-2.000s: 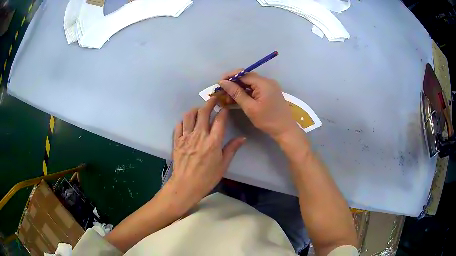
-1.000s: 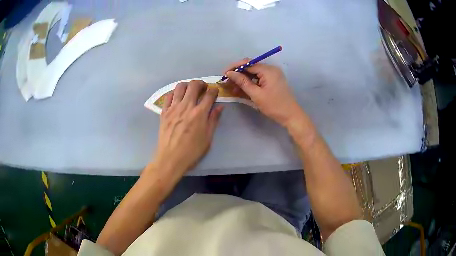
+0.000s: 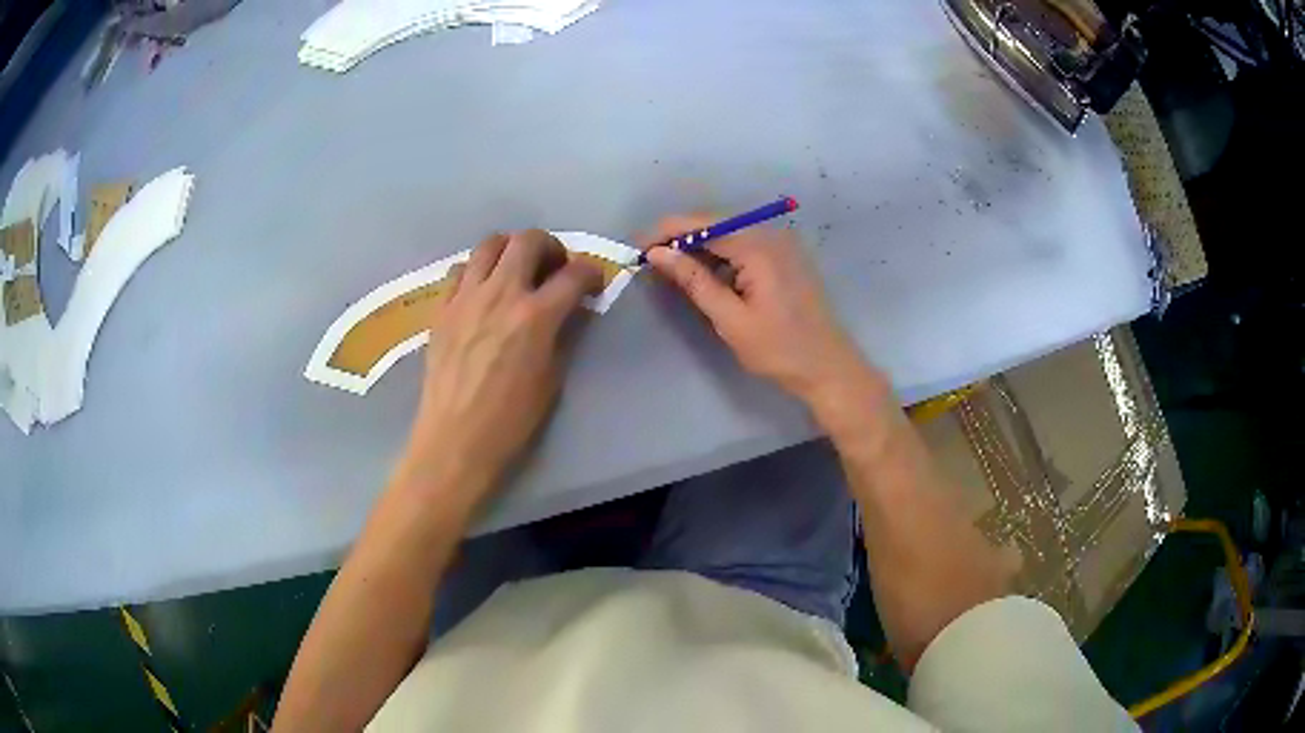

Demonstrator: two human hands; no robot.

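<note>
A curved white collar piece [image 3: 332, 360] lies on the table with the tan-brown marking template [image 3: 387, 329] on top, leaving a white margin around it. My left hand [image 3: 501, 322] lies over the middle of the template, fingers bent and pressing on it. My right hand [image 3: 751, 294] holds the blue-purple marking pencil [image 3: 737, 224] between thumb and fingers. The pencil tip is at the right end of the template. My left fingers hide part of the template.
The loose pile of white collar pieces [image 3: 89, 315] with small pattern cards [image 3: 108, 208] lies at left. The stack of collar pieces [image 3: 415, 20] is at the far edge. The iron [image 3: 1023, 57] is at upper right. Taped cardboard [image 3: 1066, 480] is below right. Fabric scraps [image 3: 179, 15] are at upper left.
The view has turned and shifted, so the piles and iron sit elsewhere in the picture. The pencil has moved along the upper edge to the template's right end. My left hand has moved rightward along the template.
</note>
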